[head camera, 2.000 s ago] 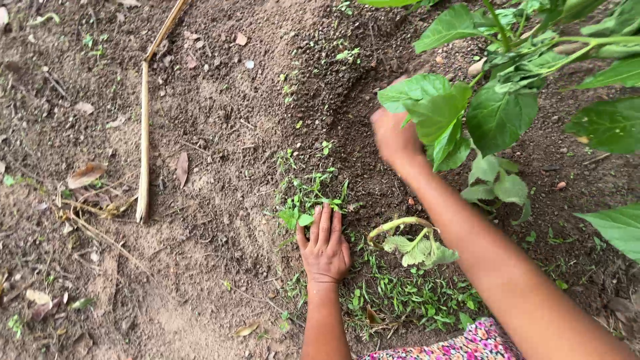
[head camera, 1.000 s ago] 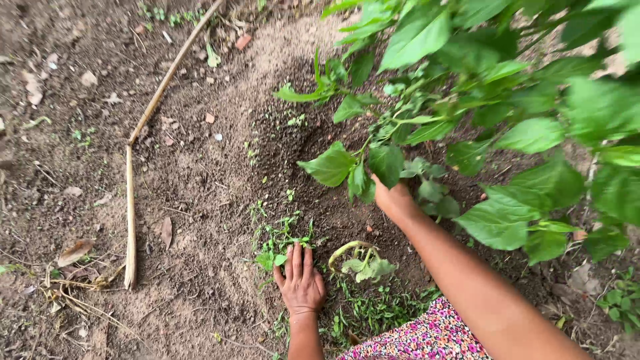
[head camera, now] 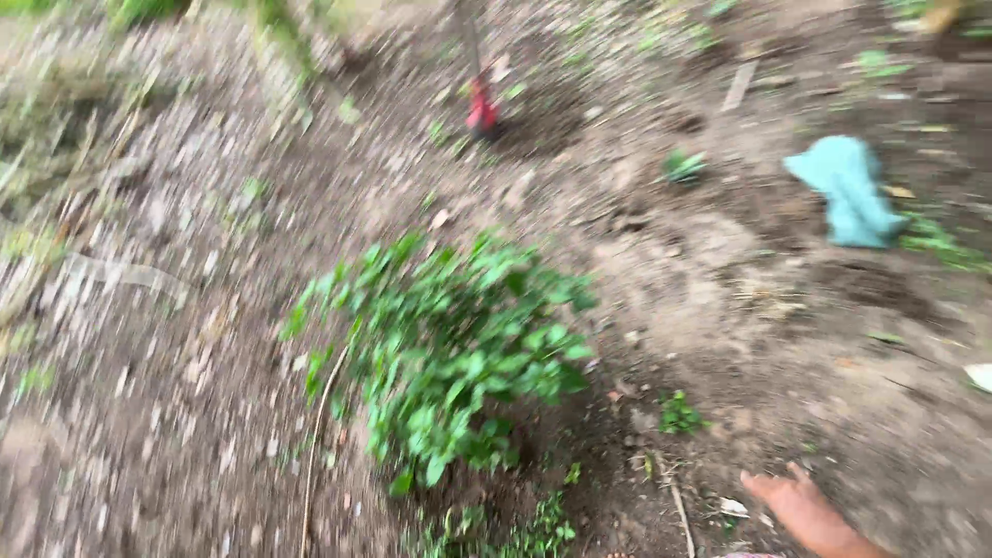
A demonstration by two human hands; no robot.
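Note:
My right hand (head camera: 790, 496) is at the lower right, over bare soil, its fingers apart and nothing seen in it. It is nearest to a dry stick (head camera: 682, 511) and a small green seedling (head camera: 680, 412). A leafy green bush (head camera: 465, 349) stands left of the hand, blurred by motion. Low weeds (head camera: 542, 531) grow at its foot. My left hand is out of the frame.
A light blue cloth-like item (head camera: 849, 194) lies on the ground at the right. A red object (head camera: 482, 112) stands at the top middle. A long thin stick (head camera: 318, 449) lies left of the bush. Leaf litter covers the left side.
The view has swung widely and now takes in the whole bush. My right hand has come away from beneath the leaves. My left hand, earlier on the weeds, has left the view.

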